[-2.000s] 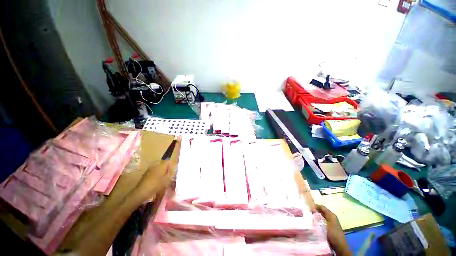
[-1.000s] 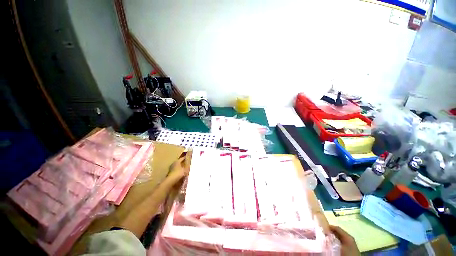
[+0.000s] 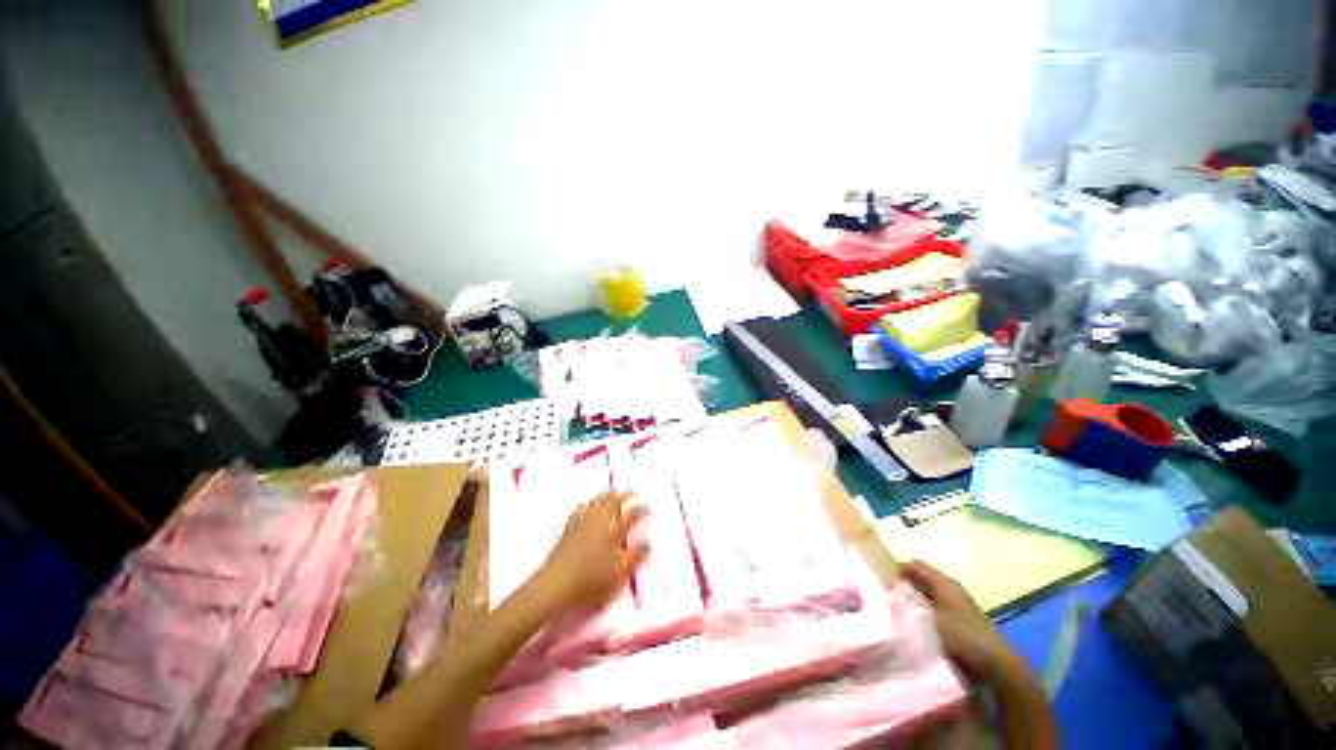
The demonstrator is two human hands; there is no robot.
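Observation:
A stack of pink foam packs (image 3: 762, 506), washed pale by glare, lies in clear plastic film on brown cardboard in front of me. My left hand (image 3: 598, 550) is on top of the stack, its fingers bent at the packs' upper face; whether it grips one cannot be told. My right hand (image 3: 960, 630) is at the stack's right edge, thumb side up, its fingers partly hidden by the film and the stack. A second group of pink packs in film (image 3: 191, 615) lies on cardboard at the left.
Behind the stack are a white perforated tray (image 3: 476, 440), more pink-white packs (image 3: 623, 378) and a long black case (image 3: 806, 388). To the right are red bins (image 3: 865, 279), pale bottles (image 3: 985, 403), an orange-blue ring (image 3: 1109, 437), a pale blue mask (image 3: 1081, 498), and a small carton (image 3: 1245, 630).
My left hand has moved from the stack's left edge onto its top. My right hand stays at the right edge. The view has turned to the right.

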